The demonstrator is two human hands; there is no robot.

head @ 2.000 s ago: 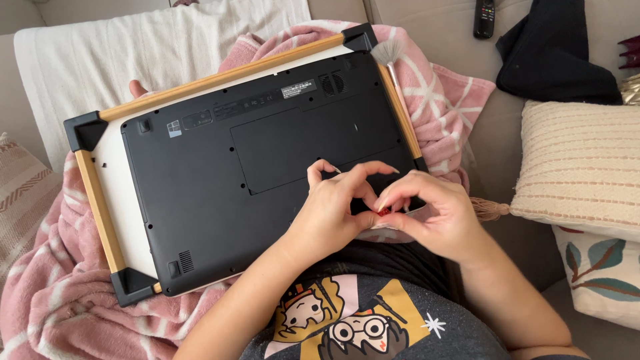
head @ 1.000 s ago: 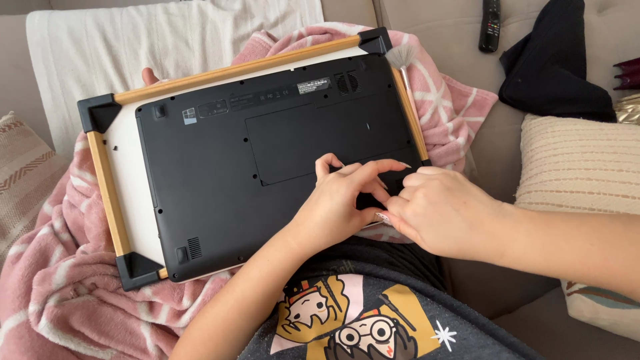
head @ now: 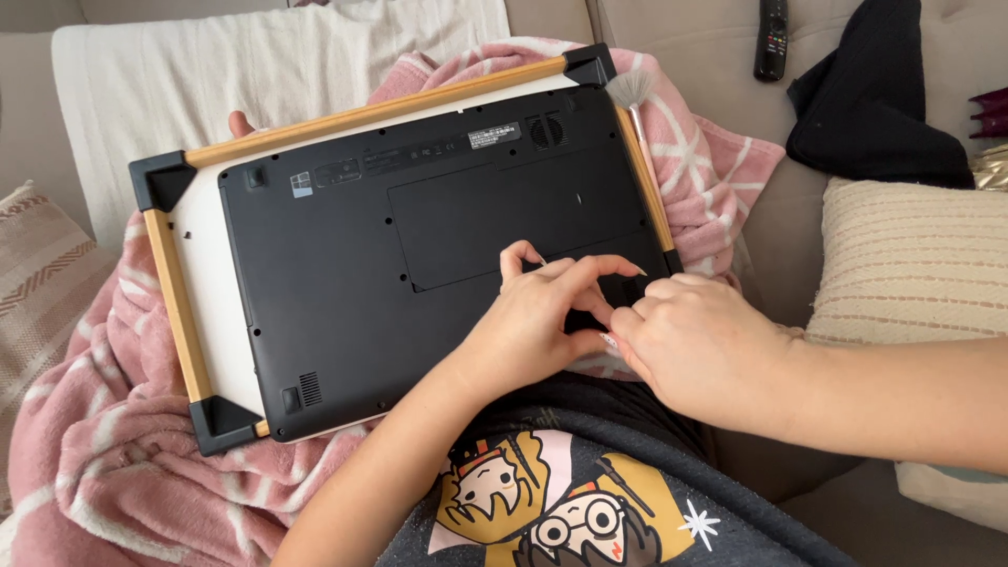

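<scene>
A black laptop [head: 331, 260] lies upside down, its bottom cover facing up, on a white tray [head: 206, 268] with a wooden rim and black plastic corners. My left hand [head: 543, 315] rests over the laptop's near right part, thumb and fingers curled toward my right hand. Touching it fingertip to fingertip is my right hand [head: 685, 339], its fingers folded at the laptop's near right corner. Whatever may be between the fingertips is hidden. A fan-shaped brush [head: 639, 126] with a pink handle leans on the tray's right rim. Small dark screws [head: 187, 235] lie at the tray's left.
A pink and white blanket [head: 150, 441] is bunched under the tray. On the sofa to the right are a remote control [head: 772, 39], a black cloth [head: 874, 102] and a cream cushion [head: 906, 260]. Another cushion [head: 47, 276] sits at the left. A fingertip [head: 240, 124] shows behind the tray's far rim.
A small red thing seen between my fingertips two seconds ago is now out of sight. My right hand has turned, knuckles up, with its fingers folded. The laptop stays on the tray.
</scene>
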